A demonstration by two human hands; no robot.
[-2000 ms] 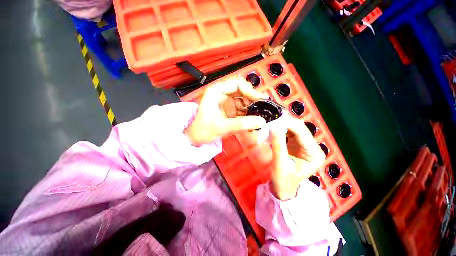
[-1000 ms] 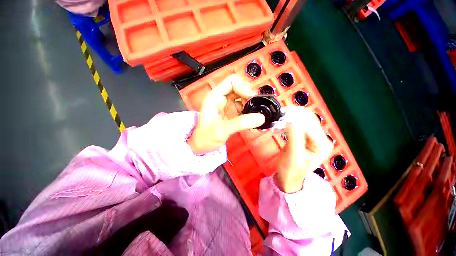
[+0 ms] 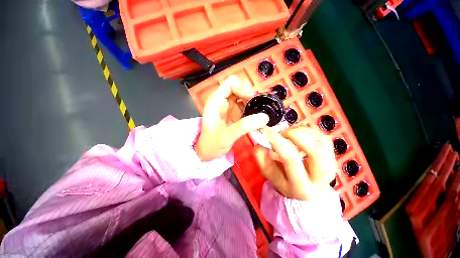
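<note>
A round dark watch head (image 3: 264,109) is held over the working tray, its dark ringed face towards me. My left hand (image 3: 225,117) grips it at the left edge, thumb across its lower face. My right hand (image 3: 297,160) is just below and right of it, fingers bent, with a small white wiping cloth (image 3: 261,138) at the fingertips. The red-orange working tray (image 3: 367,174) lies under both hands. Several dark watch heads sit in its square pockets, mostly along the right side. My hands hide part of the tray.
A stack of red-orange trays (image 3: 194,22) stands at the upper left of the working tray, with a black strap (image 3: 198,59) at its edge. A metal upright (image 3: 302,14) rises beside it. Blue stool (image 3: 108,35) at upper left; red parts (image 3: 435,201) at lower right.
My right hand has moved down and left with the cloth, from the watch head's right side to just below it. The watch head's face has turned more towards me and stays in my left hand.
</note>
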